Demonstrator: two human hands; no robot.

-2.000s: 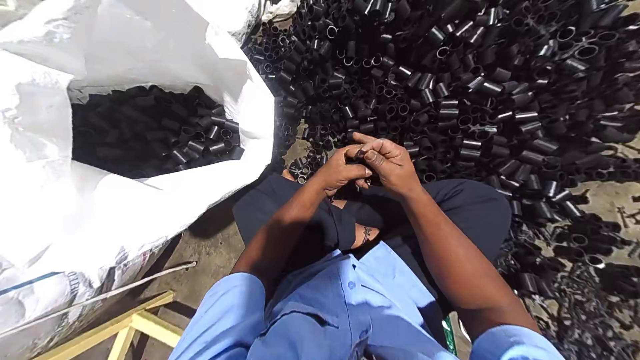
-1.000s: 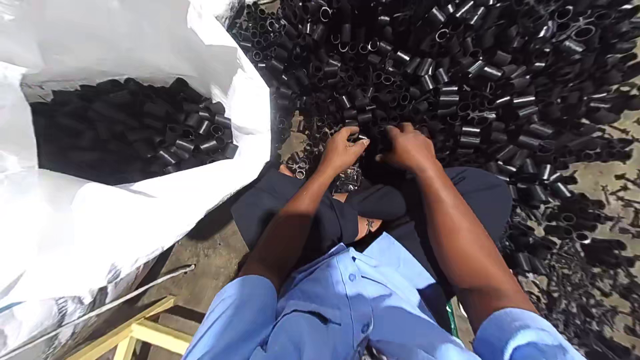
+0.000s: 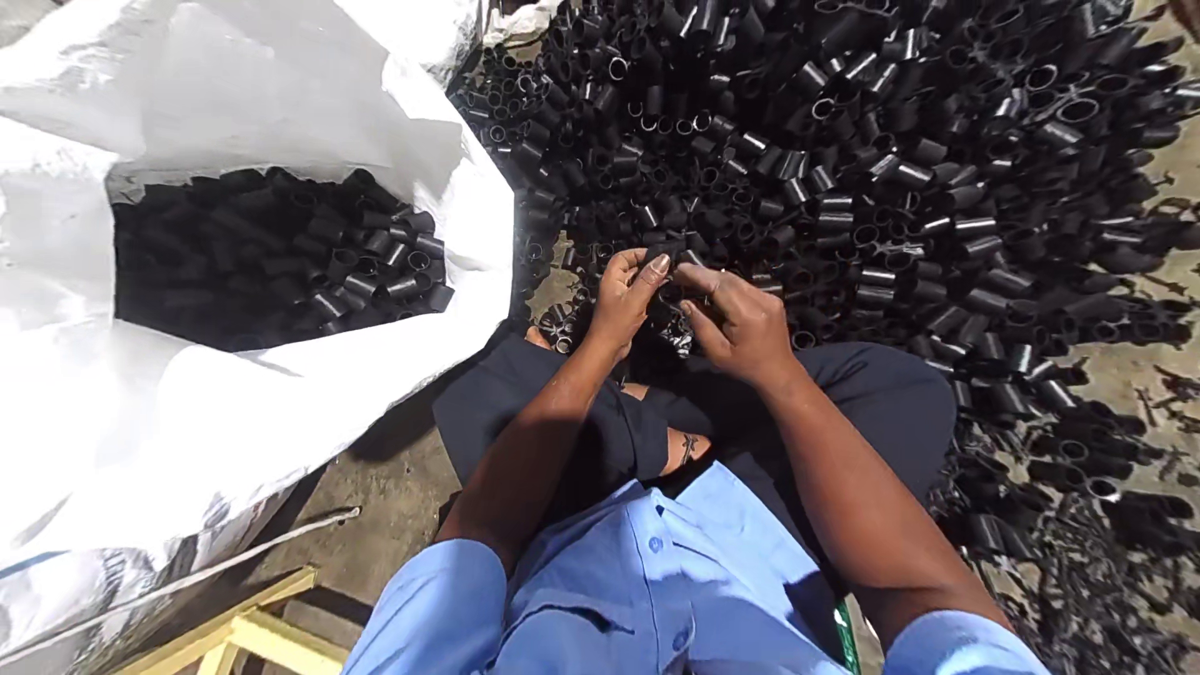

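My left hand (image 3: 626,300) holds a small black plastic part (image 3: 660,255) between thumb and fingers, above my crossed legs. Just to its right, my right hand (image 3: 741,323) is curled with its fingertips near that part; whether it grips anything cannot be made out. Black tubular pieces (image 3: 834,220) lie in a large heap in front of both hands. More short black tubes (image 3: 361,286) fill the lower part of a big white woven sack (image 3: 478,272) on the left.
A yellow frame (image 3: 281,642) stands on the concrete floor (image 3: 394,487) at the lower left, with a pale cord (image 3: 234,558) near it. Thin black scraps (image 3: 1078,572) are scattered at the lower right.
The hands were together two seconds ago and apart one second ago. Since then my right hand has moved left, close to my left hand again.
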